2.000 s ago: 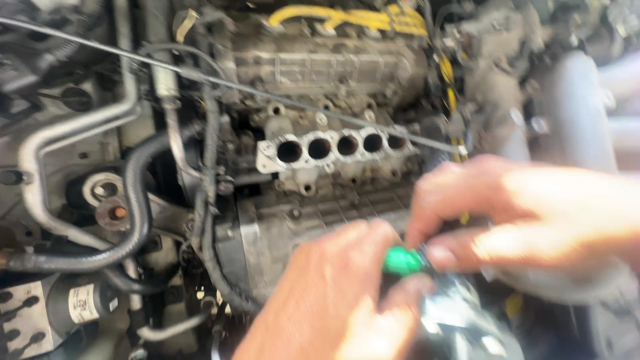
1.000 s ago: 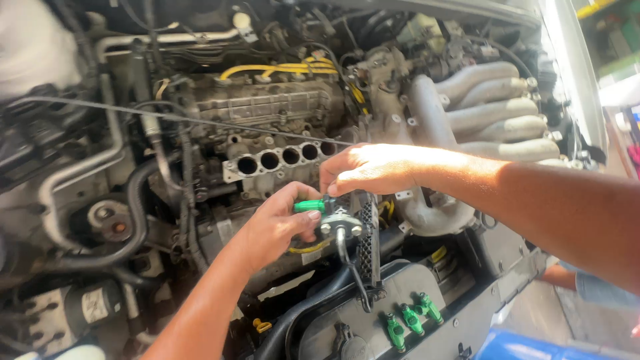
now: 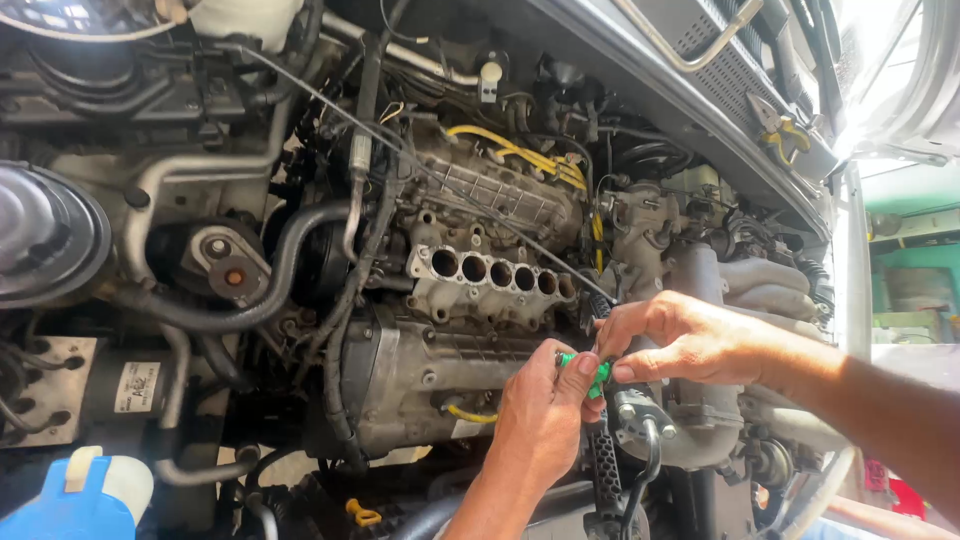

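Note:
Between the thumb and fingers of my left hand (image 3: 546, 409) is a green fuel injector (image 3: 583, 369), held over the front of the engine. My right hand (image 3: 667, 345) pinches at the injector's right end; fingertips hide what is there. Just below the hands, a black fuel rail (image 3: 604, 457) with a metal regulator (image 3: 637, 412) and a bent pipe stands out from the engine bay. Left of the hands lies the lower intake manifold flange (image 3: 491, 271) with a row of open round ports, and below it a ribbed valve cover (image 3: 427, 375).
A thin metal rod (image 3: 450, 184) crosses above the engine. To the right are the curved aluminium intake runners (image 3: 772, 281). Pliers with yellow handles (image 3: 784, 135) rest near the windshield cowl. A yellow dipstick handle (image 3: 363, 513) and a blue reservoir cap (image 3: 79, 495) are at the bottom.
The view has shifted. Several green injectors lay on a black cover in the earlier frame and are not in view now. Both hands have stayed at the held green injector.

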